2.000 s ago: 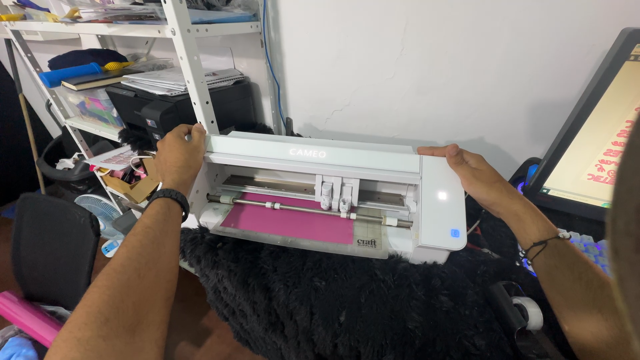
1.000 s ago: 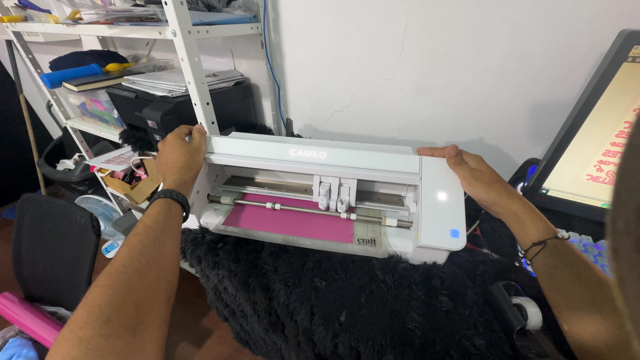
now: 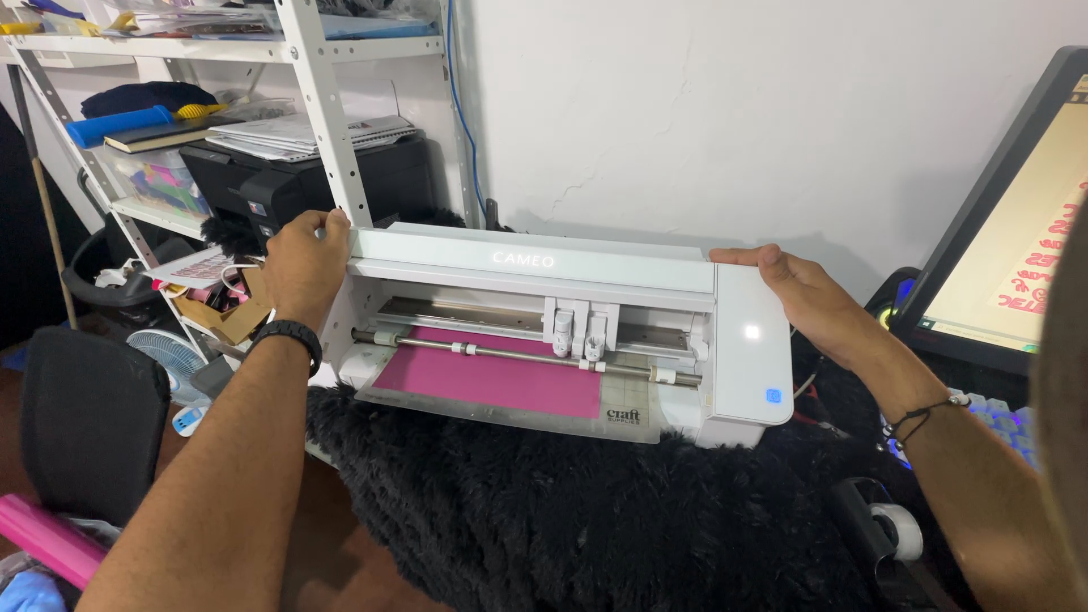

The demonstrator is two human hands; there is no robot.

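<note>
A white Cameo cutting machine [image 3: 535, 276] rests on black shaggy fur fabric, its front opening facing me and its logo lit. My left hand [image 3: 308, 263] grips its upper left end, with a black bracelet at the wrist. My right hand [image 3: 786, 285] holds the top right end, thumb and index finger at the edge and the other fingers hidden behind. A cutting mat [image 3: 629, 408] with a pink sheet [image 3: 493, 378] on it lies under the roller bar [image 3: 510, 353]. The twin tool carriage [image 3: 580, 327] stands right of the middle of its rail.
White metal shelving [image 3: 319, 110] with a black printer [image 3: 229, 187] stands at the left. A monitor [image 3: 1003, 221] and a lit keyboard [image 3: 999, 421] are at the right. A tape dispenser [image 3: 892, 531] sits at the lower right. A black chair [image 3: 93, 425] stands at the lower left.
</note>
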